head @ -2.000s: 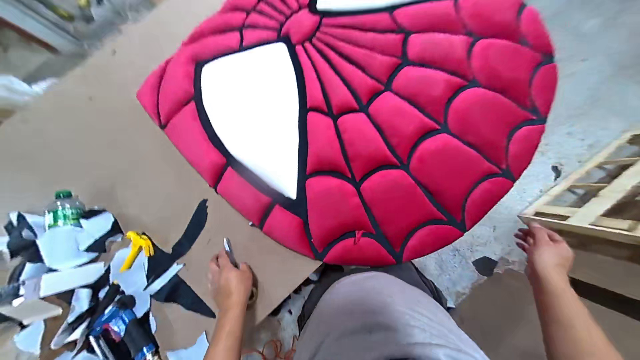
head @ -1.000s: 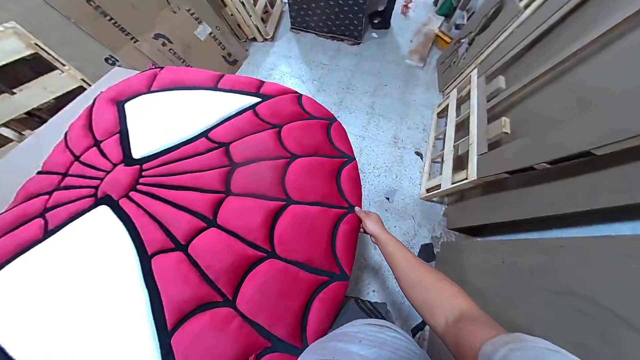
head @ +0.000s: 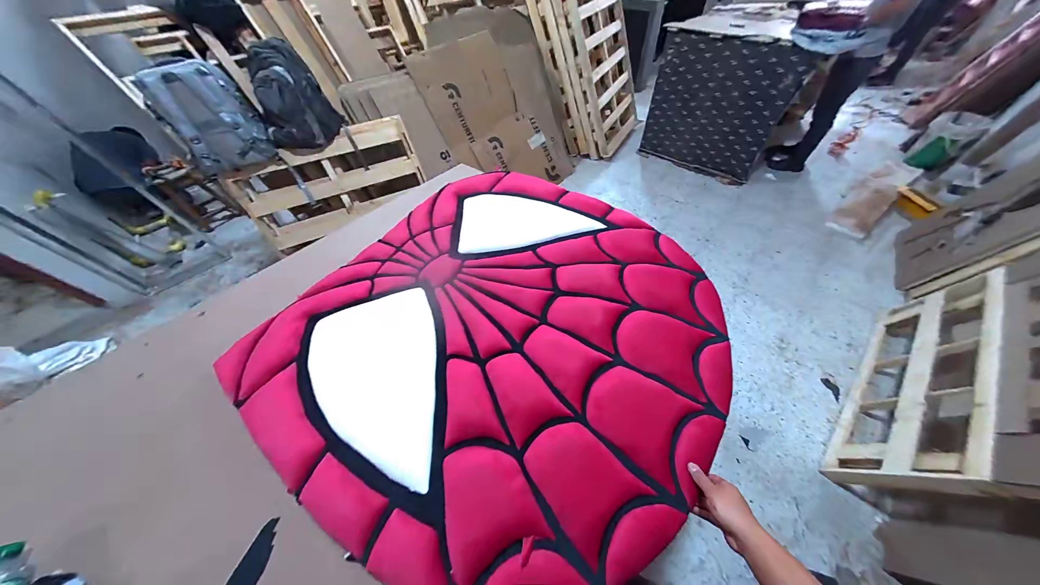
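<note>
A large padded panel (head: 569, 366), shaped like a red spider mask with black web lines and two white eye patches, lies on a brown work surface (head: 146, 455) and overhangs its right side. My right hand (head: 723, 508) grips the panel's lower right edge, thumb on top and fingers underneath. My left hand is out of view. A small red flap (head: 527, 551) sticks up near the panel's lower edge. One black scrap (head: 253, 554) lies on the surface at lower left.
Wooden frames (head: 910, 382) stand at right beside cardboard. Behind are a wooden pallet (head: 333, 191), backpacks (head: 296, 93), cardboard sheets (head: 479, 97) and a dark patterned box (head: 719, 97). A person (head: 845, 89) stands by that box. Small scraps dot the floor (head: 780, 325).
The view has swung widely. Two seconds ago my right hand was off the panel and my left held a tool; my right hand now grips the edge, as it did one second ago.
</note>
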